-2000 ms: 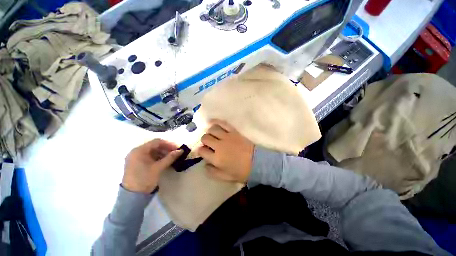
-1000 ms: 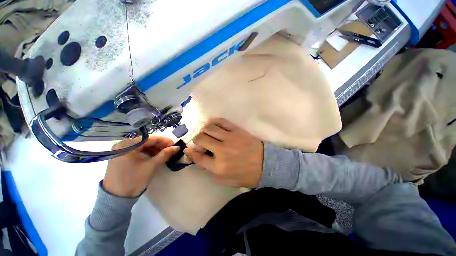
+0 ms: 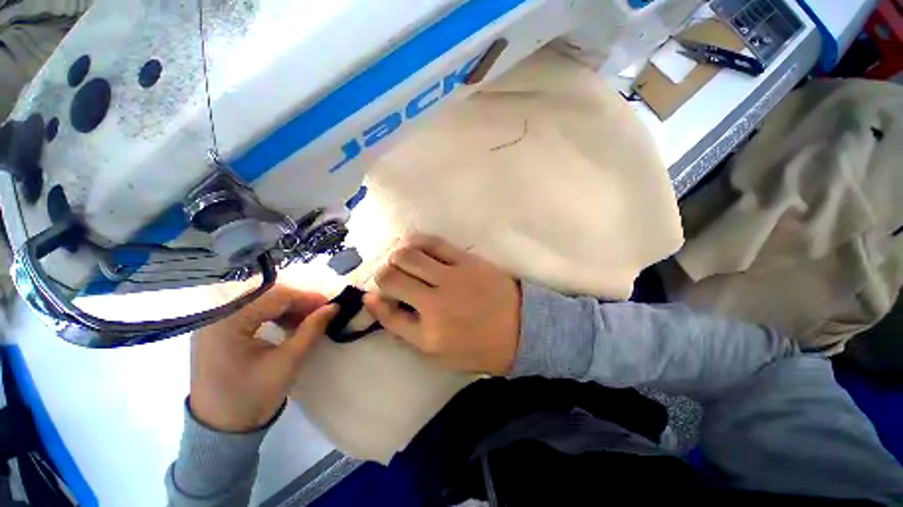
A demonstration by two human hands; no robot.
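A beige garment panel (image 3: 554,168) lies on the machine table in front of the white sewing machine head (image 3: 327,59). A narrow black strip (image 3: 347,315) sits on it, bent into a small loop. My left hand (image 3: 248,356) pinches the strip's left end between thumb and fingers. My right hand (image 3: 446,307) rests on the panel, its fingertips at the strip's right side. The metal parts by the needle (image 3: 322,243) are just beyond my fingers; the needle tip cannot be made out.
A beige pile (image 3: 802,208) lies to the right. A black tool (image 3: 723,56) rests on brown card (image 3: 668,84) at the upper right. A curved metal guard (image 3: 129,332) stands out at the left of the machine head. Beige cloth (image 3: 40,40) shows at the upper left.
The view has moved closer to the machine. The black strip, straighter before, is now curled. My left hand has shifted slightly down and left; my right hand stays on the panel.
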